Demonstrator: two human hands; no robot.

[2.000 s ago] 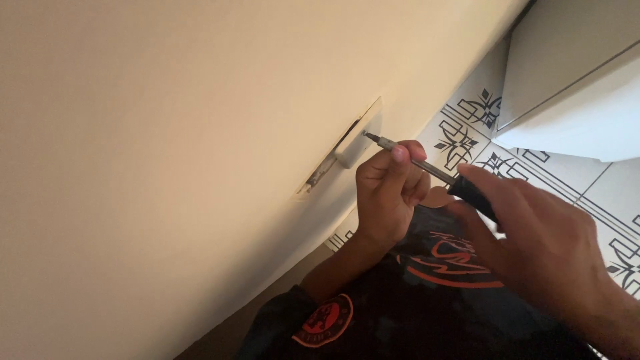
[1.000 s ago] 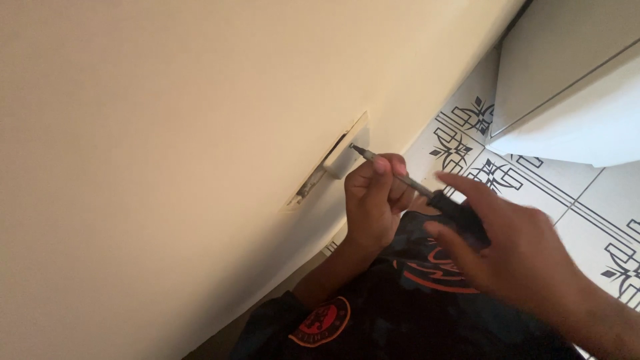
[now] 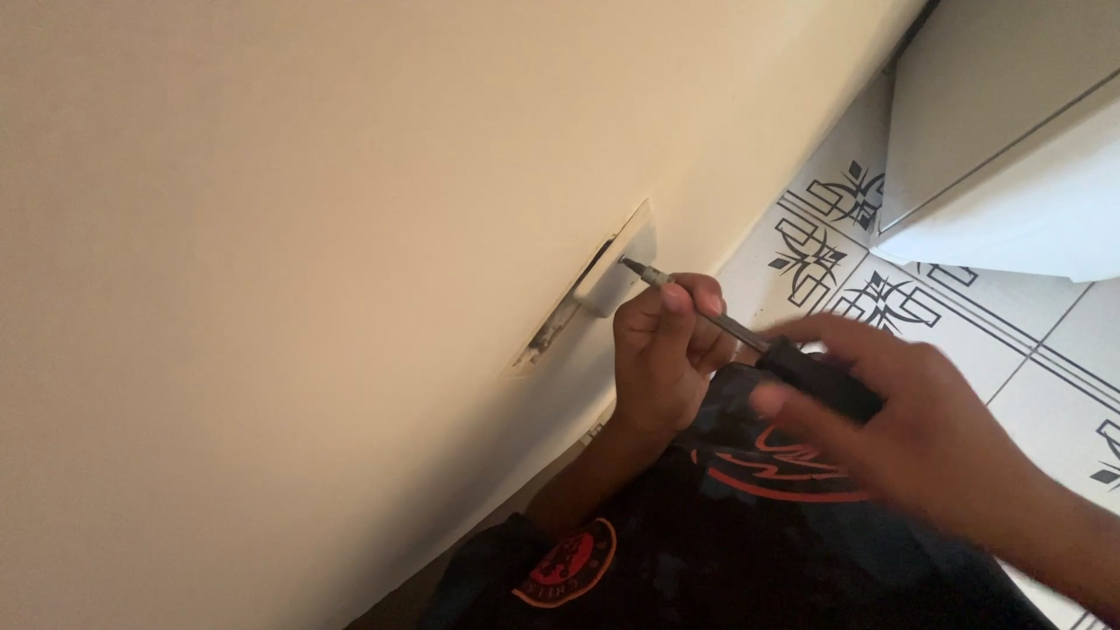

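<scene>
A screwdriver [image 3: 822, 378] with a black handle and metal shaft points at a white plastic piece [image 3: 604, 276] mounted in a long recess in the wall. My left hand [image 3: 667, 350] pinches the shaft near its tip between thumb and fingers. Around the black handle are the fingers and thumb of my right hand [image 3: 927, 429], slightly blurred. The tip meets the white piece near its upper part; a screw there is too small to make out. Below the piece, the recess [image 3: 547, 341] shows a rough, dark interior.
The cream wall [image 3: 262, 262] fills the left side. At the upper right stands a white cabinet or appliance [image 3: 1006, 149] on a floor of white tiles [image 3: 989, 332] with black patterns. My dark shirt [image 3: 787, 560] with red markings lies below my hands.
The right hand's fingers have shifted around the screwdriver handle. The left hand keeps its pinch on the shaft, and the tip remains at the white piece.
</scene>
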